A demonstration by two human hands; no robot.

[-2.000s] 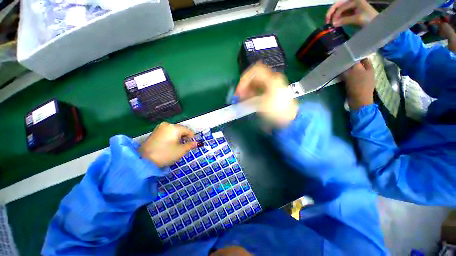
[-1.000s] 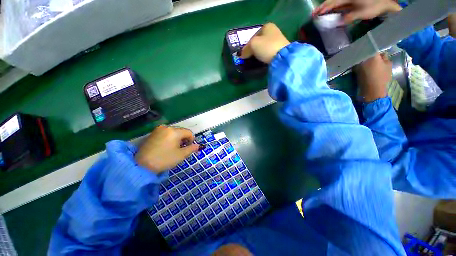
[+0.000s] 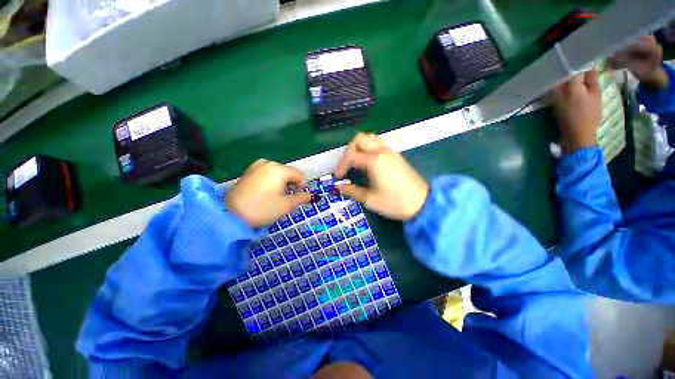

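The label sheet (image 3: 318, 266), rows of small shiny blue rectangles, lies in front of me with its far edge at the pale rail. My left hand (image 3: 268, 194) pinches its far edge. My right hand (image 3: 381, 178) has thumb and fingers at the far right corner of the sheet, beside a small blue label (image 3: 326, 180); whether the label is lifted is too small to tell. A black product unit (image 3: 340, 85) with a white label and a small blue sticker sits on the green conveyor beyond my hands.
More black units stand on the belt at left (image 3: 159, 144), far left (image 3: 41, 191) and right (image 3: 462, 61). A white foam box (image 3: 163, 44) is beyond. A grey post (image 3: 570, 63) slants at right, near another person's hand (image 3: 579, 111). Spare label sheets (image 3: 22, 326) lie far left.
My right hand has come back from a black unit on the belt to the sheet's far corner. My left hand stays at the sheet. The neighbouring person's hands have moved off the belt.
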